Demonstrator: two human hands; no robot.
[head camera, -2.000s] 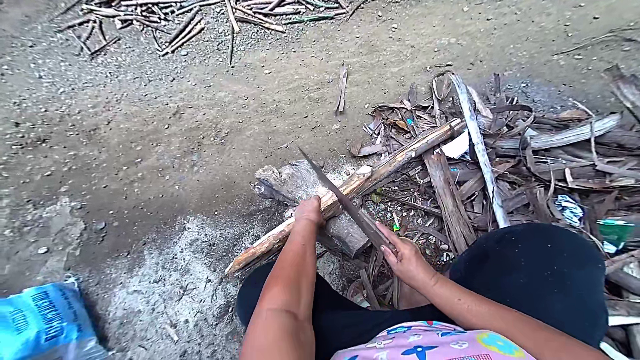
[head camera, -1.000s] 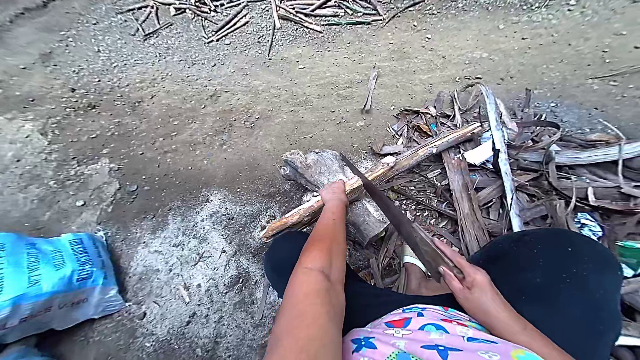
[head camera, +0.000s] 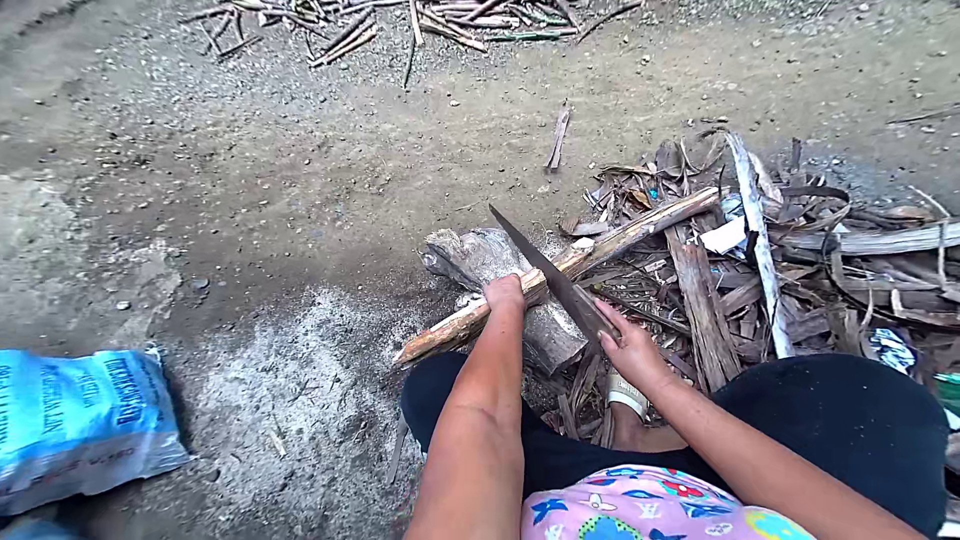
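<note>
A long peeled wooden pole (head camera: 645, 225) lies diagonally across a short grey log (head camera: 555, 337). My left hand (head camera: 505, 292) grips the pole where it crosses the log. In my right hand (head camera: 628, 346) is a handsaw (head camera: 559, 281); my fingers cover its handle end. The saw's dark blade lies across the pole just right of my left hand, its tip pointing up and away to the left. Pale sawdust is scattered on the log and the ground around it.
Dry bark, split wood and litter form a pile (head camera: 705, 322) at the right. Cut sticks (head camera: 450, 19) lie on the dirt at the top. A blue and white plastic sack (head camera: 82, 427) bearing writing stands at the left. My foot in a sandal (head camera: 626, 397) is beside the log.
The saw, drawn back toward me one second ago, has moved forward across the pole with my right hand. My left hand stays on the pole.
</note>
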